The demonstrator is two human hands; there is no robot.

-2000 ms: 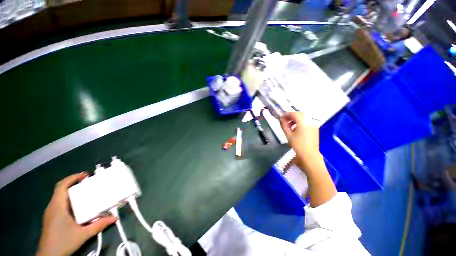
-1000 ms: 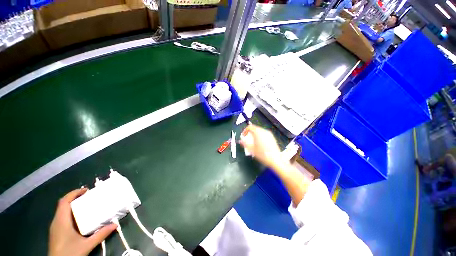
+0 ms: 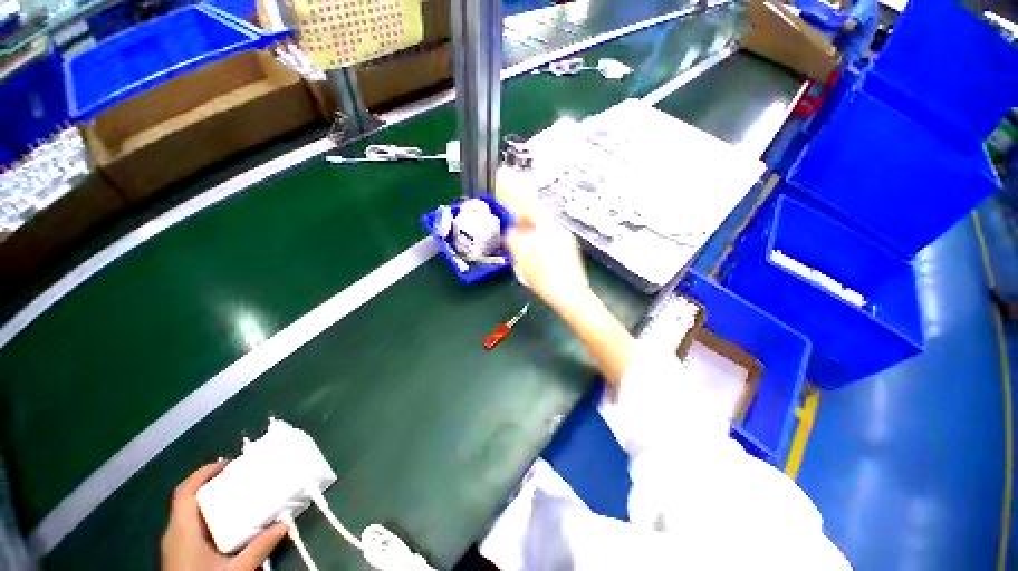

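Note:
My left hand [image 3: 214, 538], at the lower left, grips a block of white power adapters [image 3: 266, 484] side by side, pins pointing up and away, white cords [image 3: 338, 520] hanging from the near side. My right hand [image 3: 543, 259] is blurred at the right edge of the small blue tray [image 3: 471, 274]; its fingers are bunched and whether it holds anything cannot be told. The tray holds a white bottle [image 3: 477, 229] and other white items. A small knife with a red handle [image 3: 498, 336] and thin pale blade lies on the green bench below the right hand.
A metal post [image 3: 478, 100] stands behind the tray. White papers [image 3: 659, 184] lie on a stack right of it. Blue bins [image 3: 843, 301] stand along the right, one holding a carton [image 3: 750, 379]. Corded adapters [image 3: 612, 69] lie on the far green strip. Cartons [image 3: 212, 117] are at upper left.
My right hand has moved from the papers, past the red-handled knife, to the blue tray. The white strip beside the knife is gone from its place. My left hand still grips the adapters.

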